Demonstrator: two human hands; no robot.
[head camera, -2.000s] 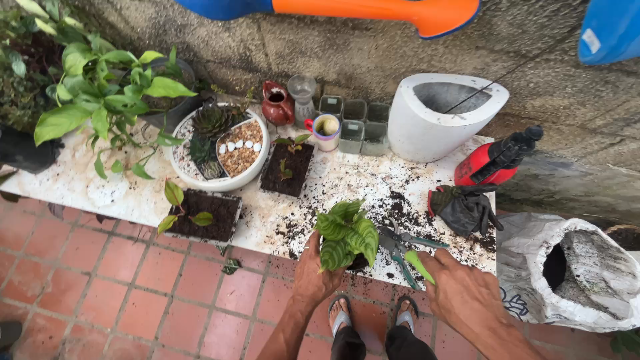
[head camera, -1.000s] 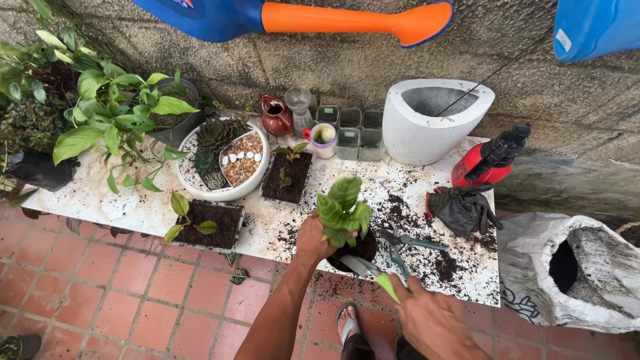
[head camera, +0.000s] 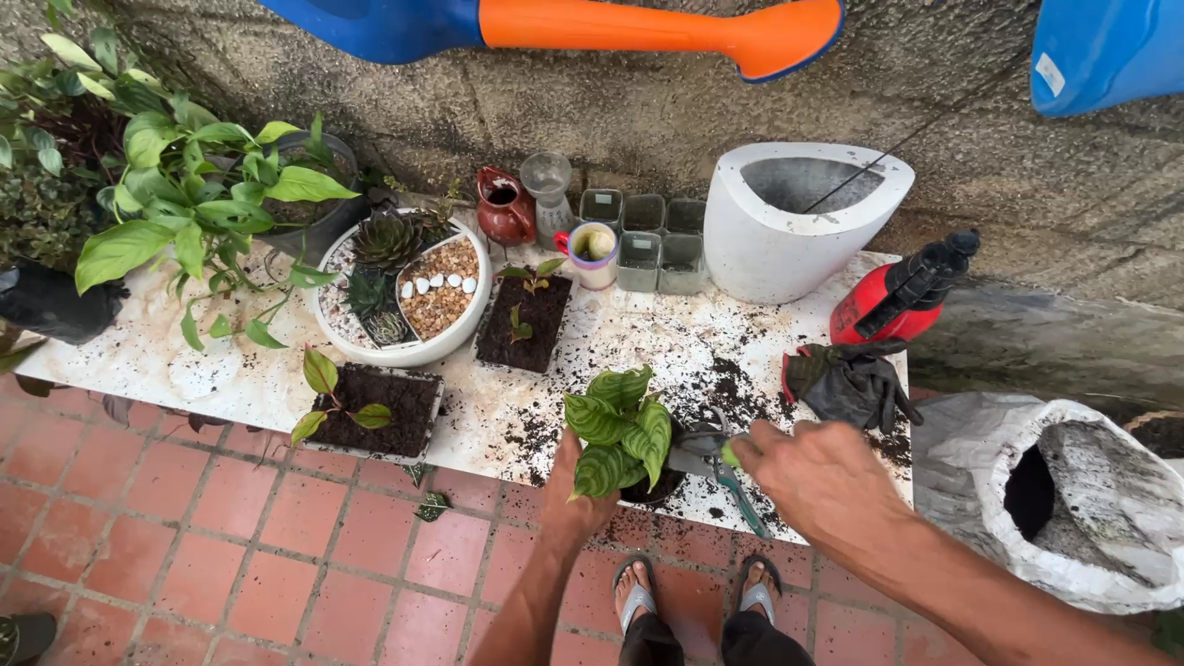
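Observation:
My left hand (head camera: 575, 486) is at the near-left side of a dark plant pot (head camera: 655, 488), partly hidden by the leaves; its fingers seem to rest on the pot, but their grip is covered. A plant with striped green leaves (head camera: 618, 430) grows from the pot and leans toward my left hand. My right hand (head camera: 786, 462) is closed on the green handle of a trowel (head camera: 689, 455), whose metal blade points left at the pot's right rim. Just beside and beneath it lie pruning shears (head camera: 740, 499) with teal handles, on the soil-strewn white table (head camera: 610, 342).
Seedling trays (head camera: 384, 412), a round succulent planter (head camera: 462, 324), a mug (head camera: 592, 254), small square pots (head camera: 640, 259), a white planter (head camera: 805, 250), a red spray bottle (head camera: 888, 301) and dark gloves (head camera: 851, 384) stand or lie around. A white sack (head camera: 999, 490) is at right.
The trowel blade was down in the pot at its right side one second ago; now it is at the pot's right rim. The leaves have tilted toward my left hand.

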